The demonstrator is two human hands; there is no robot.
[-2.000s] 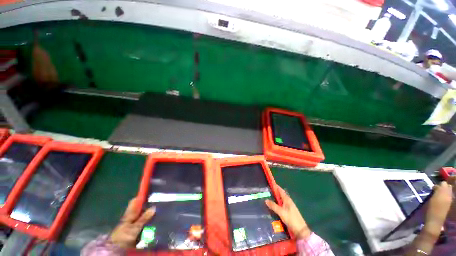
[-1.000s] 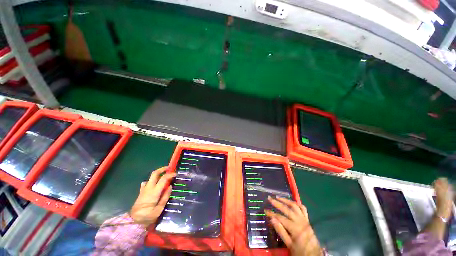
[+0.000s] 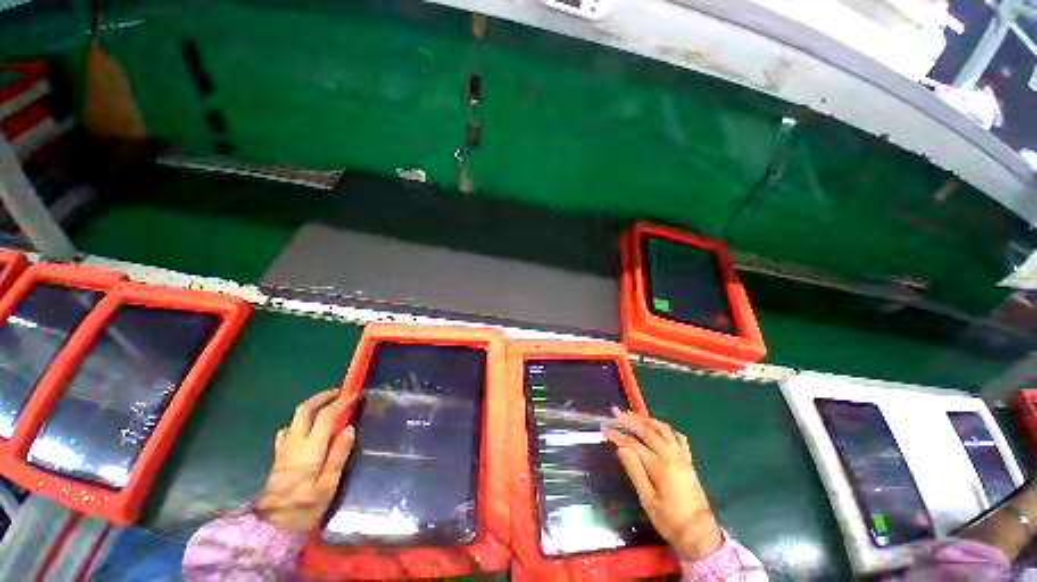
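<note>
A red foam tray point(image 3: 494, 455) lies in front of me with two black tablets side by side. The left tablet point(image 3: 412, 443) is dark with one small line of text mid-screen. The right tablet point(image 3: 580, 455) shows a list of green and white text lines. My left hand point(image 3: 307, 460) rests at the left edge of the tray, fingertips by the left tablet's edge. My right hand point(image 3: 662, 472) is over the right tablet's right side, fingers apart, fingertips at the glass. Neither hand grips a tablet.
A stacked small red tray point(image 3: 691, 298) with a tablet sits on the back ledge beside a dark grey board point(image 3: 444, 279). At left is another red tray point(image 3: 125, 398) with tablets. At right is a white foam tray point(image 3: 841, 489) with tablets and a neighbour's arm point(image 3: 995, 534).
The left screen went from a text list to nearly dark. The right screen still shows a list. A second ago, both hands were in similar places. The whole view has shifted slightly.
</note>
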